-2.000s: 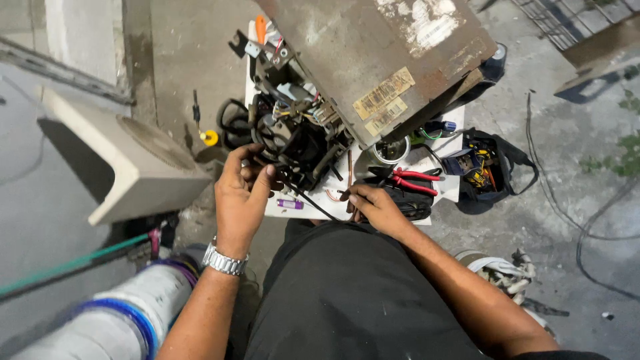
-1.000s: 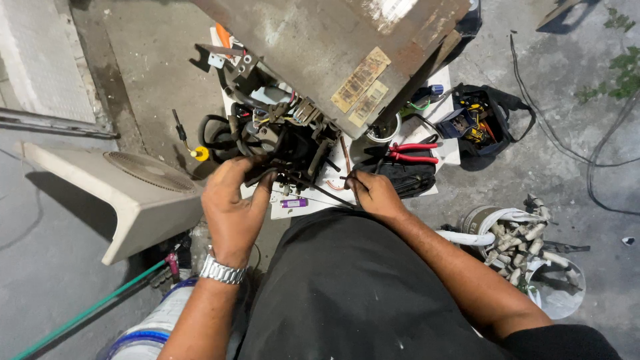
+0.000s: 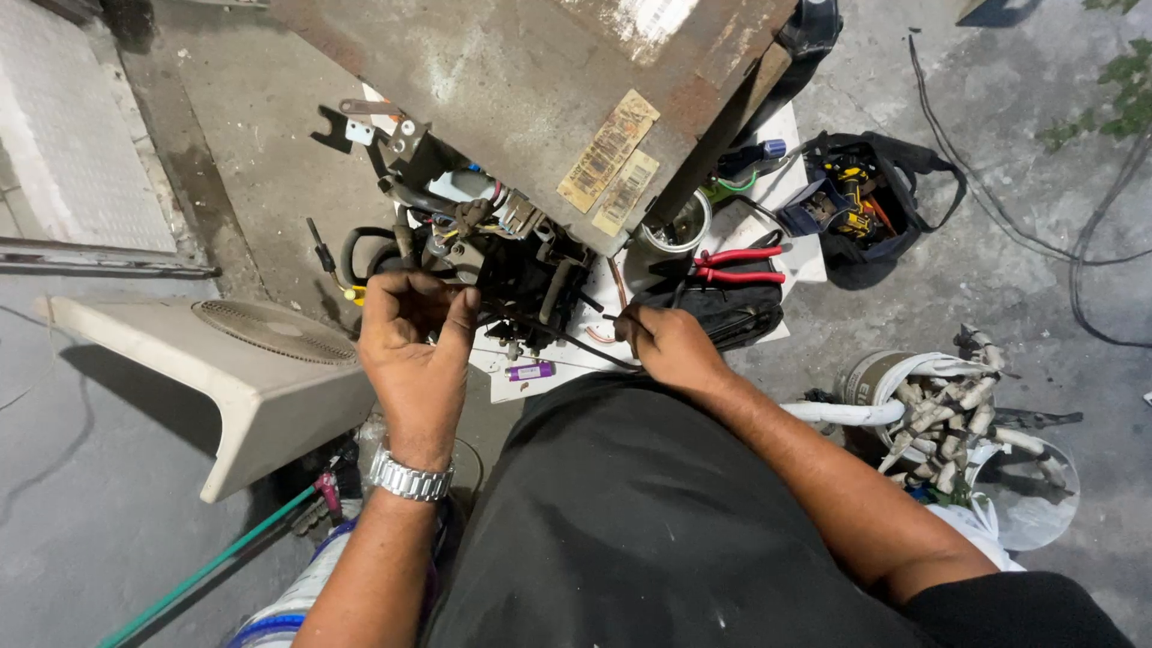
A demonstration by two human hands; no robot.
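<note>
My left hand [image 3: 414,337] is raised over the near left side of a dark machine assembly with hoses and wires [image 3: 468,243]; its thumb and index finger are close together, and whether they pinch something is unclear. My right hand [image 3: 670,346] has its fingers closed around the end of a thin dark piece, probably a cable or rod. A black cable [image 3: 576,340] curves between the assembly and my right hand. Red-handled pliers [image 3: 738,265] lie on a black pouch [image 3: 742,315] just beyond my right hand. A purple cylindrical item [image 3: 529,371] rests on the white board [image 3: 504,389].
A rusty metal casing [image 3: 504,81] stands over the assembly. Beside it are a metal can [image 3: 675,225] and an open tool bag [image 3: 886,207]. At left lies a beige panel with a round grille [image 3: 225,360]; at right, a bucket of pipe pieces [image 3: 873,378].
My left hand has lifted away from the assembly, its fingers now higher and less buried among the parts. My right hand stays near the board's front edge.
</note>
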